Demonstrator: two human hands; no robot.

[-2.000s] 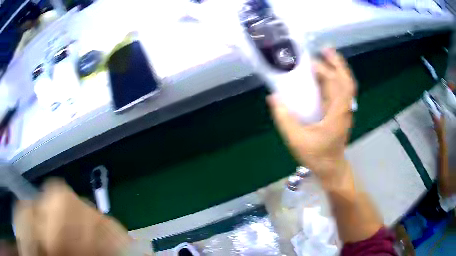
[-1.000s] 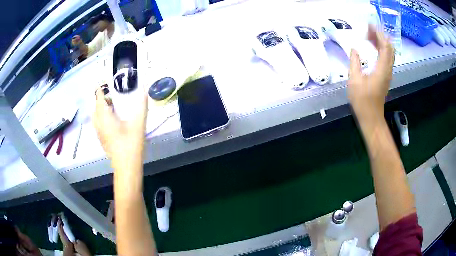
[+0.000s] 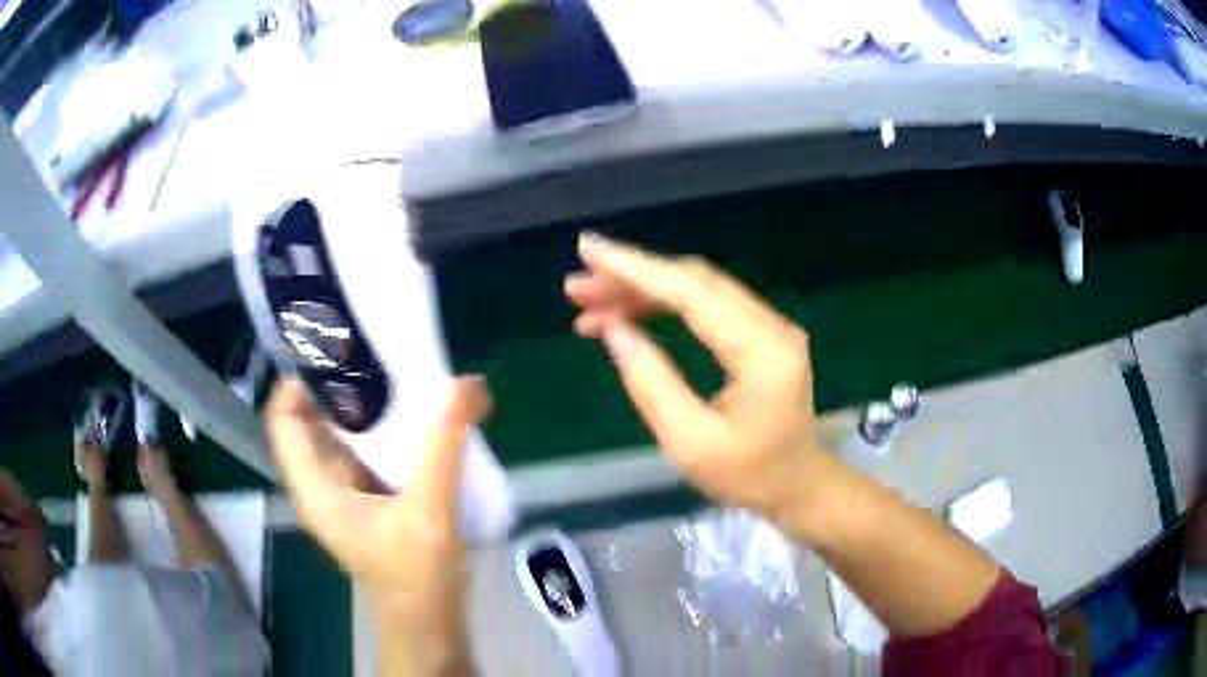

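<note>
A white rounded handset [image 3: 410,357] with a glossy black oval panel is held up at centre left, its wider head up and tilted left. My left hand [image 3: 384,509] grips its lower part between thumb and fingers. My right hand [image 3: 721,384] is to the right of it, apart from it, fingers spread and slightly curled, with nothing visible in it. A second handset [image 3: 593,645] lies on the pale side bench below, partly cut off by the bottom edge. A heap of clear film [image 3: 744,569] lies right of it.
The green conveyor [image 3: 927,251] carries a handset [image 3: 1067,238] at right. A silver-topped bottle [image 3: 876,423] and a white folded wipe [image 3: 981,508] are on the side bench. The upper shelf [image 3: 741,113] holds a dark flat device [image 3: 549,64] and red handles [image 3: 101,183]. Another person's arms [image 3: 185,509] are at lower left.
My left hand has brought the handset down from the shelf, towards me. My right hand has moved left and down from above the shelf. The view has tilted down, showing more of the side bench.
</note>
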